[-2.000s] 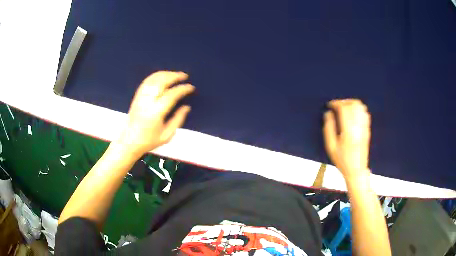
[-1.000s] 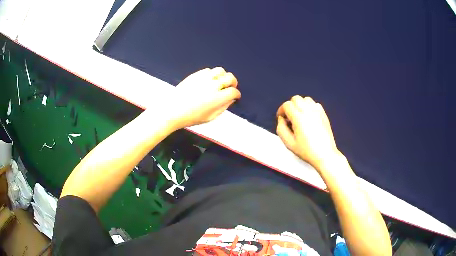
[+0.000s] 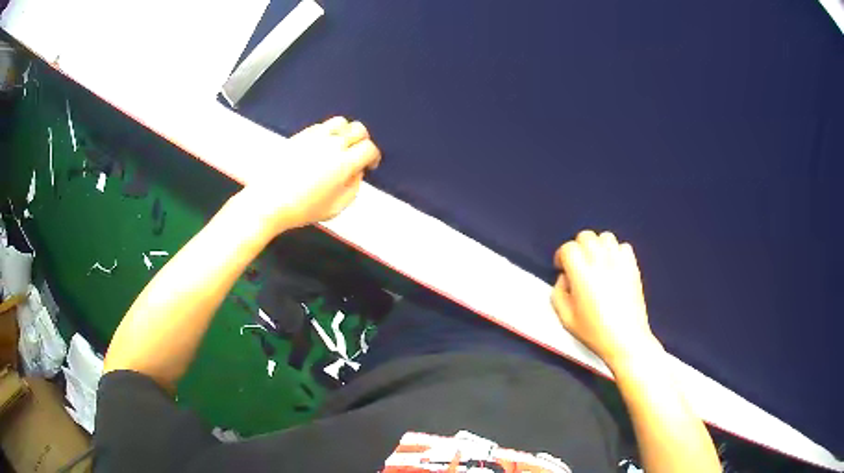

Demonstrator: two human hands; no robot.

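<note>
Dark navy fabric [image 3: 518, 120] lies spread over the white table [image 3: 435, 249]. My left hand [image 3: 328, 171] is at the fabric's near edge, left of the middle, with its fingers curled down at the edge. My right hand [image 3: 601, 291] is at the same edge further right, fingers also curled. The fingertips of both hands are hidden, so a pinch on the cloth cannot be confirmed. A shiny grey metal bar [image 3: 273, 53] lies on the fabric near its left corner.
The table's red-edged near side runs diagonally from upper left to lower right. The green floor [image 3: 120, 231] holds white and dark scraps. White bundles and a brown cardboard box [image 3: 46, 430] are at the lower left.
The view has turned, so the table edge slants more. Both hands have come back from over the fabric to its near edge, fingers more curled. Since a second ago they have moved further apart.
</note>
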